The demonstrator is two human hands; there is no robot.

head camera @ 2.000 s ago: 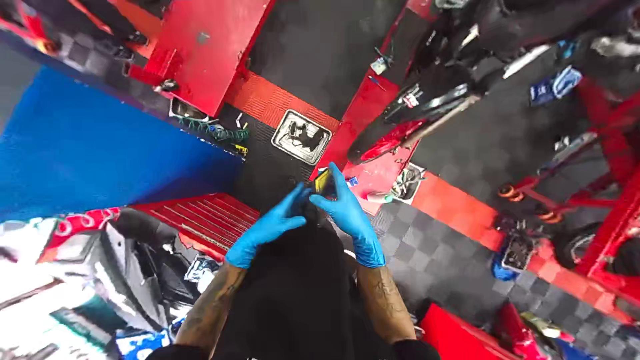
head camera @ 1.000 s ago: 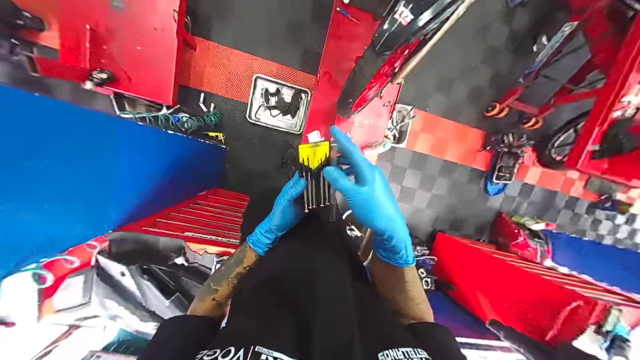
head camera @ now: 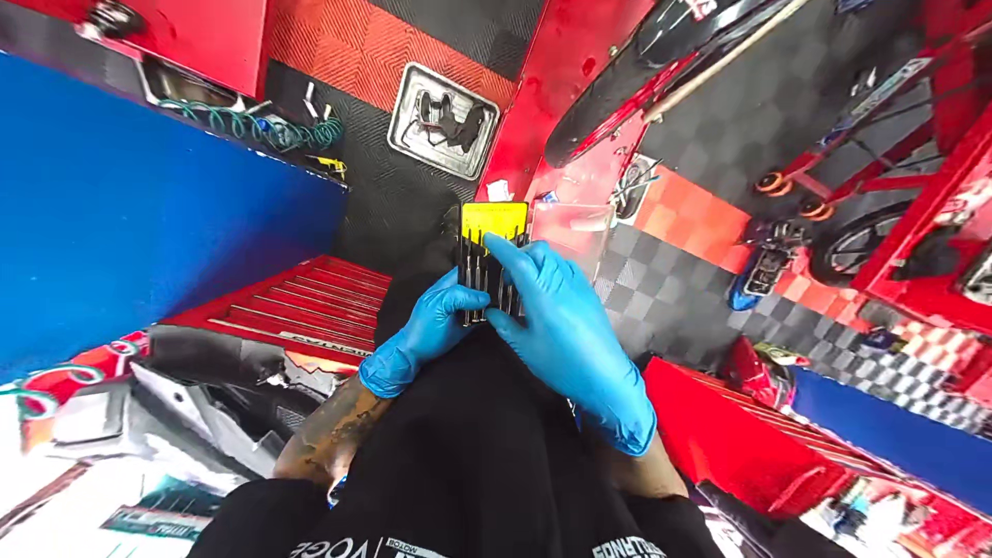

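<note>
A flat case of precision screwdrivers (head camera: 478,271), with a yellow card at its far end and several slim metal shafts in a row, lies between my gloved hands in front of my torso. My left hand (head camera: 438,314), in a blue glove, grips the case at its near left side. My right hand (head camera: 546,310), also in a blue glove, is over the right part of the case, its index finger at the edge of the yellow card and its thumb by the near end. The clear plastic lid (head camera: 577,229) stands out to the right, partly behind the right hand.
Ahead is a red lift platform (head camera: 535,116) with a motorcycle wheel (head camera: 597,105) on it. A metal tray (head camera: 399,124) with black parts lies on the tiled floor to its left. Red tool cabinets (head camera: 310,302) are at lower left and right (head camera: 728,434). A blue panel (head camera: 155,209) fills the left.
The clear lid now shows spread out to the right of the case. My right hand has come in over the screwdrivers; one second ago its fingers were raised at the case's right side.
</note>
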